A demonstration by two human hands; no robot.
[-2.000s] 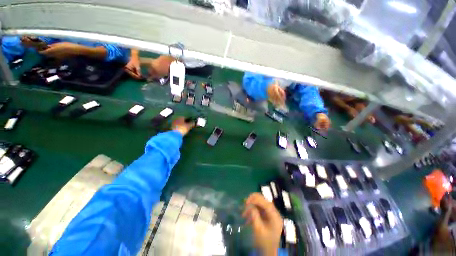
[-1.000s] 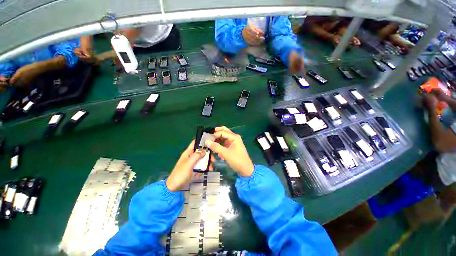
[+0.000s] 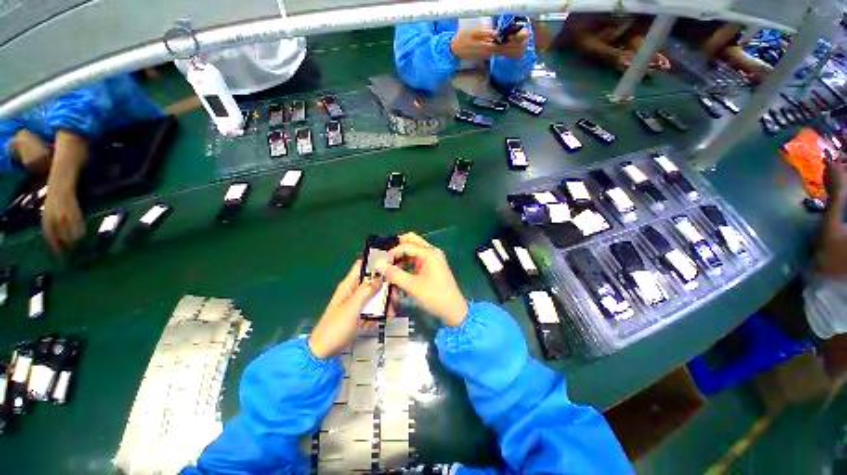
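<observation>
A black mobile phone is held upright in front of me, with a pale rectangle on its lower part and a greyish piece on its upper part. My left hand grips its lower left side. My right hand has thumb and fingers on its upper right face; whether they pinch a separate piece is hidden. The label sheet with rows of pale rectangles lies below my hands, partly under my sleeves. A fanned stack of label sheets lies to its left.
A clear blister tray with phones is at right, loose phones beside it. Dark phones cluster at far left. More phones lie in a row ahead. A white device hangs from the rail. People's hands work across the bench.
Since one second ago my hands and phone have stayed nearly still, fingers shifted slightly. Across the bench, one person has raised a phone; at left, another's hand has reached toward the row.
</observation>
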